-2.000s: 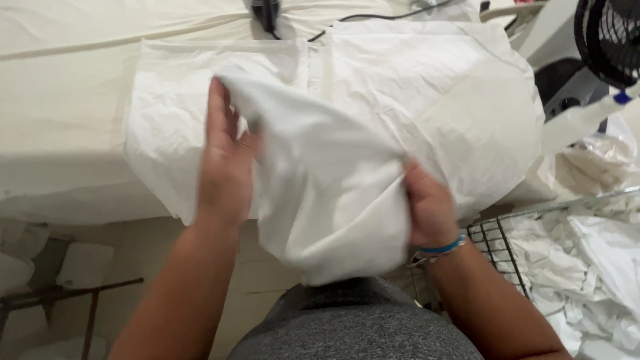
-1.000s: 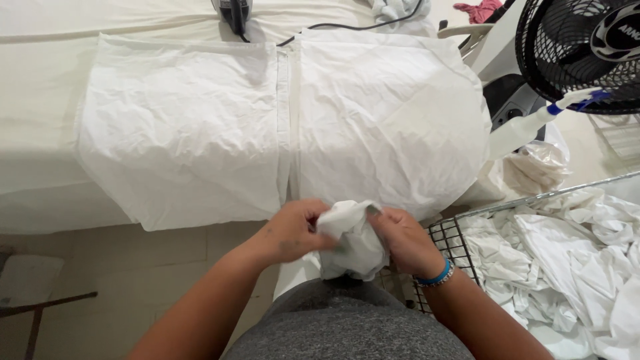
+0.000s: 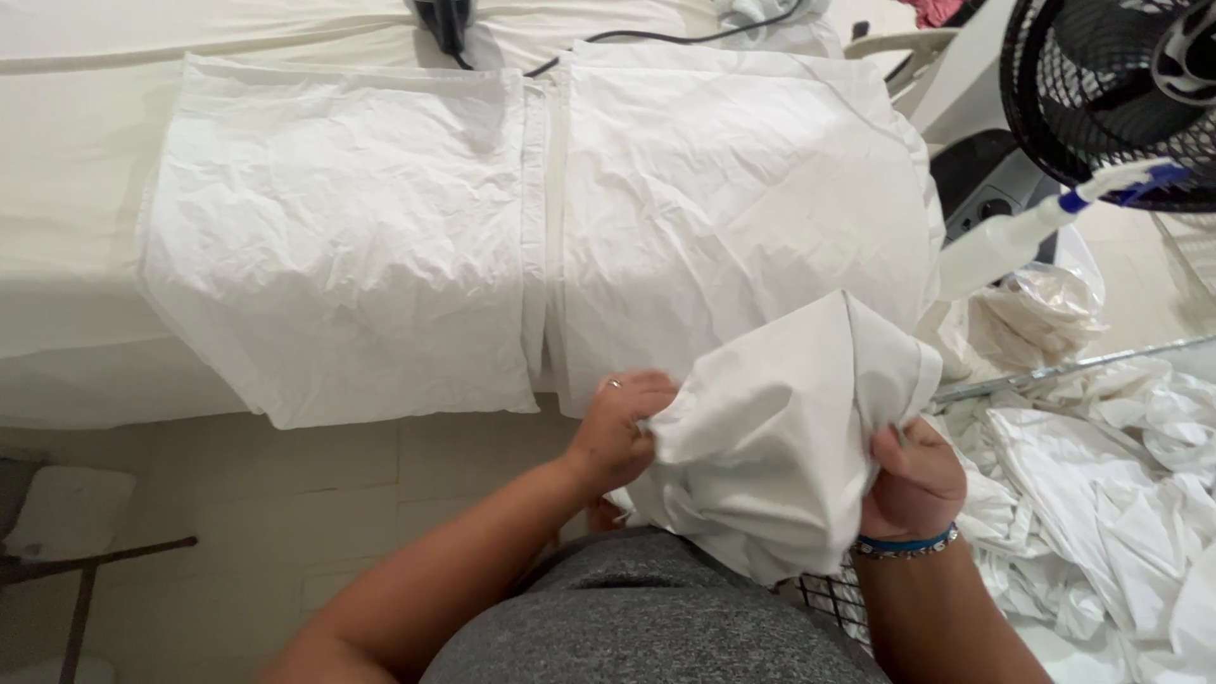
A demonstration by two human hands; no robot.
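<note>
A white cloth [image 3: 760,437] hangs between my two hands in front of my body, partly spread and creased. My left hand [image 3: 627,427] grips its left edge, and my right hand [image 3: 912,475] holds its right side near a seam. Beyond them, two white fabric pieces lie side by side over the padded table: a wrinkled one on the left [image 3: 351,237] and another on the right [image 3: 731,199], its near part behind the held cloth. At the table's far side stands a clothes iron [image 3: 445,24], cut off by the frame, with a black cord [image 3: 655,36].
A wire basket [image 3: 1073,366] heaped with crumpled white cloths [image 3: 1092,494] is at my right. Behind it are a spray bottle [image 3: 997,247], a plastic bag [image 3: 1035,309] and a black fan [image 3: 1092,95]. A rusty metal bar [image 3: 104,559] juts in at lower left.
The cloth was bunched small between my hands one second ago; now it is spread wider, with my hands farther apart. The two fabric pieces on the table have stayed put.
</note>
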